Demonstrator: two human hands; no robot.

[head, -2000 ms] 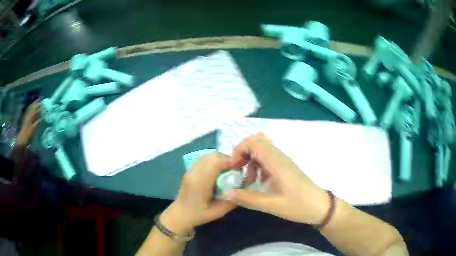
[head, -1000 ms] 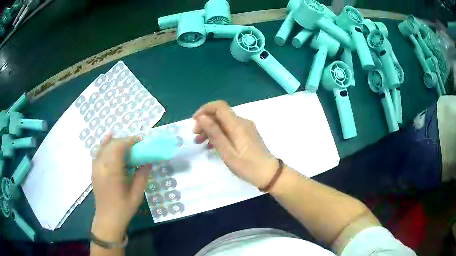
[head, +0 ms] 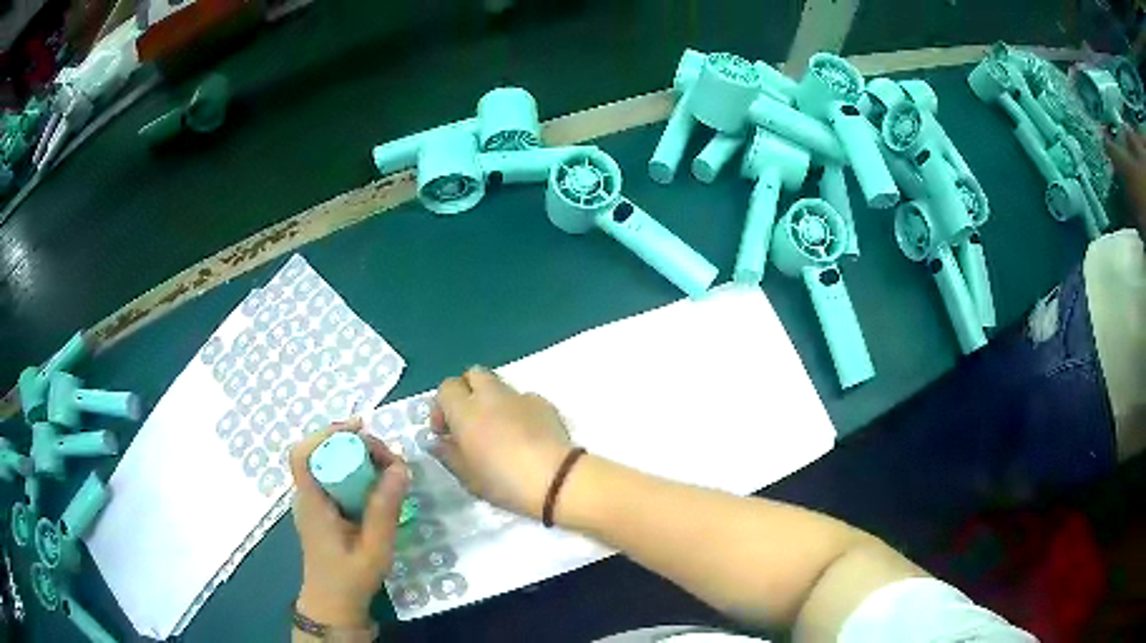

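My left hand [head: 337, 540] is closed around a teal handheld fan [head: 342, 467], with the flat round handle end facing up; the rest of the fan is mostly hidden by the hand. No label shows on that end. My right hand [head: 494, 440] is over the label sheet [head: 666, 402], its fingertips bent down at the sheet's printed left part. Whether they hold a label cannot be seen. Grey ring-like labels remain in rows at the sheet's left edge; the rest is bare white.
A stack of label sheets [head: 163, 502] lies at the left. Teal fans [head: 584, 189] lie along the far side and right. A smaller heap of fans [head: 78, 402] is at the left edge. Another person's hand [head: 1131, 157] shows at the far right.
The fan in my left hand has turned from lying sideways to handle end up. My right hand has moved left and down onto the labels. The view has shifted.
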